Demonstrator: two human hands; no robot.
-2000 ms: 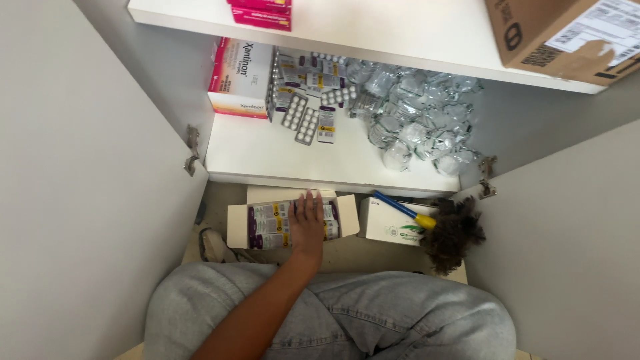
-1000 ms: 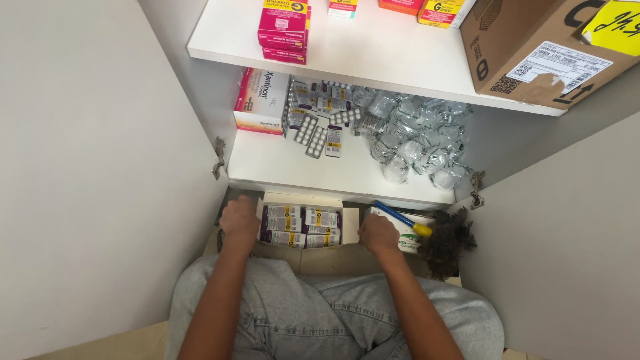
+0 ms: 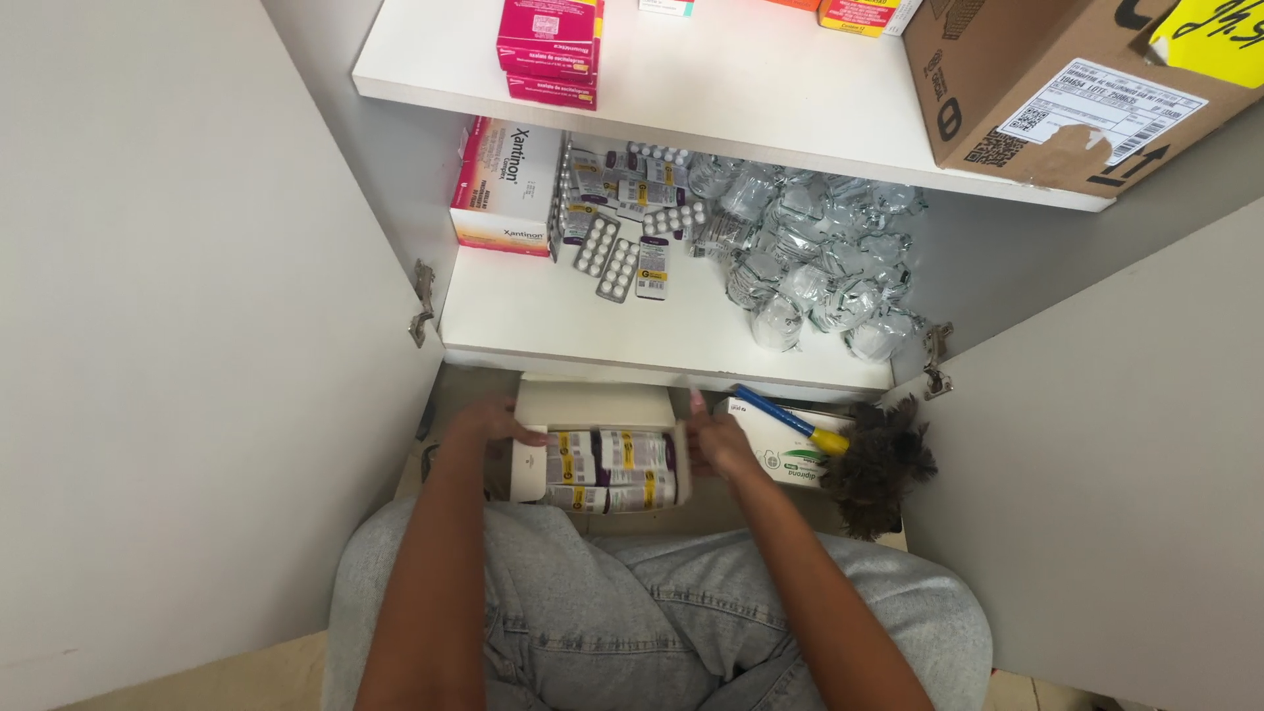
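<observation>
An uncovered cardboard box (image 3: pixel 595 403) stands in front of the cabinet's lowest shelf, its flaps raised. Several small medicine packs with yellow bands (image 3: pixel 629 452) fill it in rows. My left hand (image 3: pixel 491 427) is at the box's left flap, fingers over its top edge. At the right end, my right hand (image 3: pixel 715 441) touches the side flap, fingers pointing up; the motion blurs it slightly. Just right of that hand lies a white dipirona box (image 3: pixel 780 446), with a blue and yellow handled duster (image 3: pixel 790 419) across it.
The lower shelf (image 3: pixel 533 306) bears a Xantinon box (image 3: pixel 509 188), blister packs (image 3: pixel 618 269) and clear wrapped plastic items (image 3: pixel 815 257). Above, a shelf (image 3: pixel 731 118) holds pink medicine boxes (image 3: pixel 549 44) and a brown carton (image 3: pixel 1066 99). Cabinet doors (image 3: pixel 197 326) (image 3: pixel 1116 434) stand open on both sides.
Two seconds ago one hand lay on the packs and the other was out of view. Both hands are now at the box's ends. The box's side flaps have moved more upright.
</observation>
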